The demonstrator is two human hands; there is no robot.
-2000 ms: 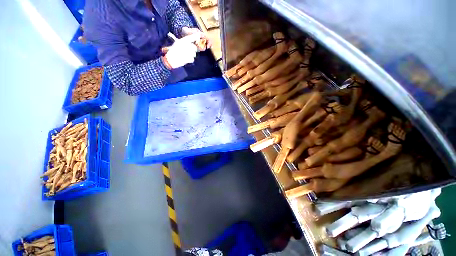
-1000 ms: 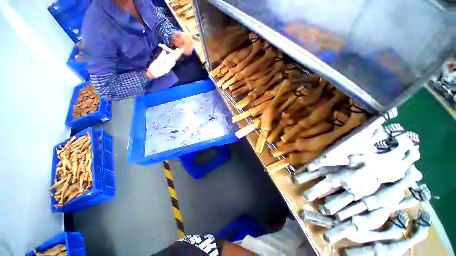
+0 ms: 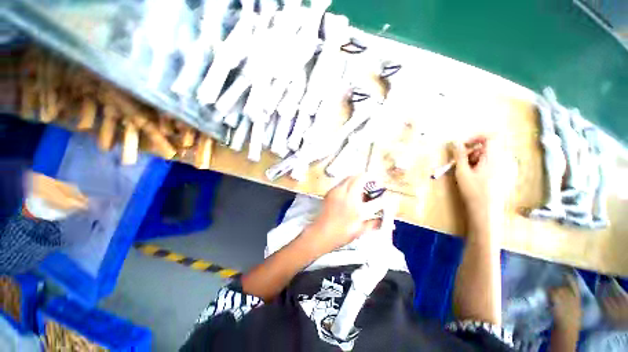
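My left hand (image 3: 344,214) is around a white leg piece (image 3: 363,283) near the bench's front edge. The piece's black-and-white striped foot end (image 3: 373,190) shows at my fingertips, and its pale length runs down over the dark shirt. My right hand (image 3: 472,165) is above the bench to the right, bent around a slim pale tool (image 3: 444,170) whose tip points left toward the bench. The hands are apart, and the tool does not touch the piece. Glare and blur hide the finger details.
White legs (image 3: 275,75) are heaped at left on the tan bench (image 3: 513,240); more stand in a row (image 3: 575,165) at right. Brown legs (image 3: 131,130) lie in the metal-sided bay. A blue tray (image 3: 103,275) and other workers' hands (image 3: 58,196) show at the sides.
The view has swung from the neighbouring worker and brown legs to the bench in front of me. Both my hands, the held piece and the slim tool have come into view.
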